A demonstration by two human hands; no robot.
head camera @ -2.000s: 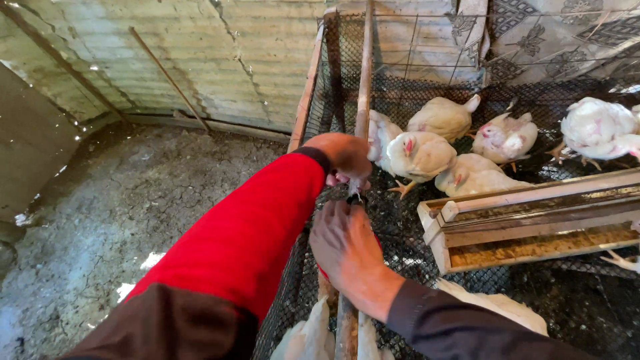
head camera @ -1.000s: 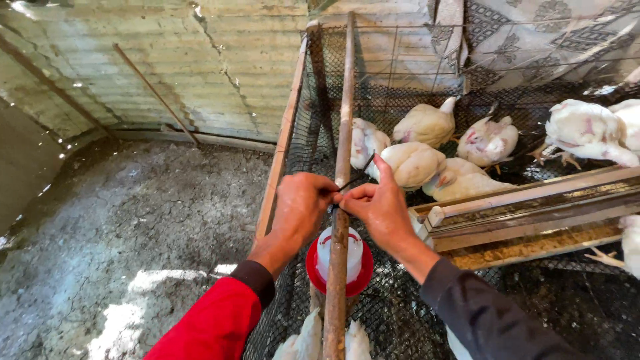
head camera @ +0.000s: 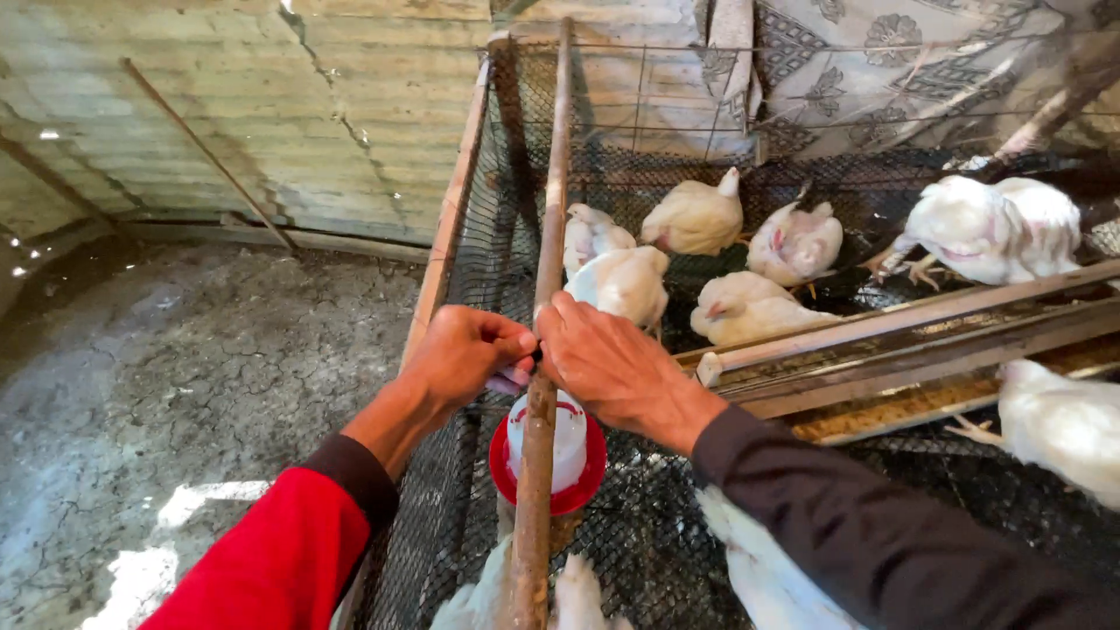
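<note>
A long wooden pole (head camera: 531,525) runs away from me above the chicken pen. My left hand (head camera: 468,354) is at the pole's left side, thumb and forefinger pinched on a small piece of black cord (head camera: 538,355). Against the top and right side of the pole is my right hand (head camera: 612,367), its fingertips bent close to the left ones; they are partly hidden, so I cannot tell whether they grip the cord. Below the pole hangs or stands a white plastic poultry drinker (head camera: 569,442) with a red tray (head camera: 591,490), partly covered by the pole.
Several white chickens (head camera: 700,214) sit or stand on the dark mesh floor (head camera: 639,516). A wooden feed trough (head camera: 875,411) lies to the right. A wooden rail (head camera: 451,219) with black netting edges the pen; cracked ground (head camera: 201,350) and a corrugated wall (head camera: 376,114) are at the left.
Both hands have come from lower on the pole to above the drinker, which is now uncovered. The loose black cord end visible a second ago no longer shows clearly.
</note>
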